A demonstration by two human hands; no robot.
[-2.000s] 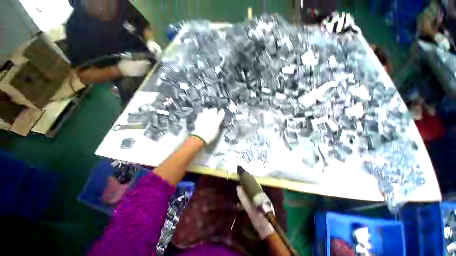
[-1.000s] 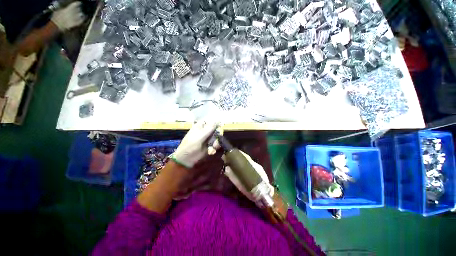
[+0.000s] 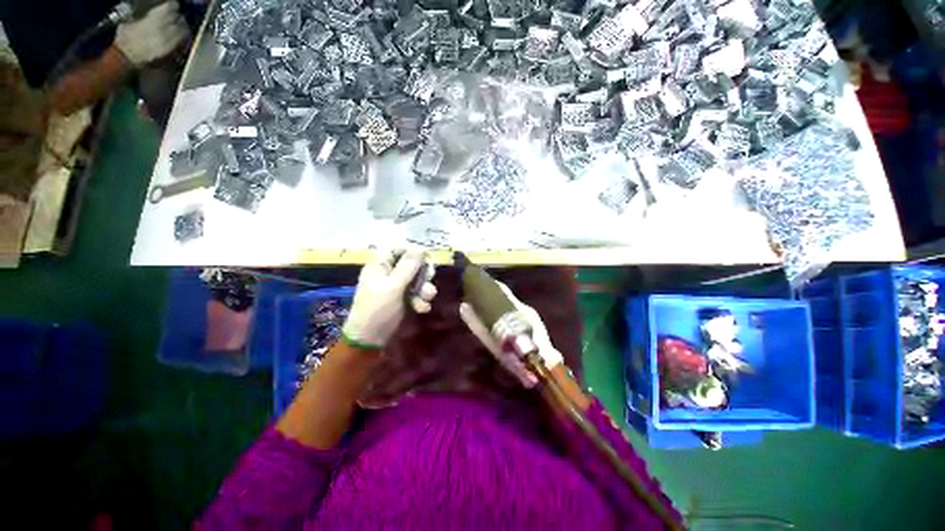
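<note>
My left hand (image 3: 385,298), in a white knit glove, is closed around a small grey metal housing (image 3: 420,278) just below the table's front edge; fingers hide most of it. My right hand (image 3: 521,337), also gloved, holds a thick olive-grey air tool (image 3: 489,301) with a silvery collar. The tool's dark tip points up and left, apart from the housing, near the yellow edge strip. Many grey housings (image 3: 352,166) are heaped on the white table (image 3: 301,230). Small bright screws or pins (image 3: 487,191) lie in a pile near the front.
A crinkled clear bag (image 3: 503,104) lies mid-table. A bag of small hardware (image 3: 813,197) overhangs the right front edge. A wrench (image 3: 182,187) lies at left. Blue bins (image 3: 731,423) stand below the table on both sides. Another person's gloved hand (image 3: 151,36) shows at upper left.
My left hand came back from the heap to the front edge. Since one second ago, the hands have moved apart, and the tool tip has left the piece in my left hand.
</note>
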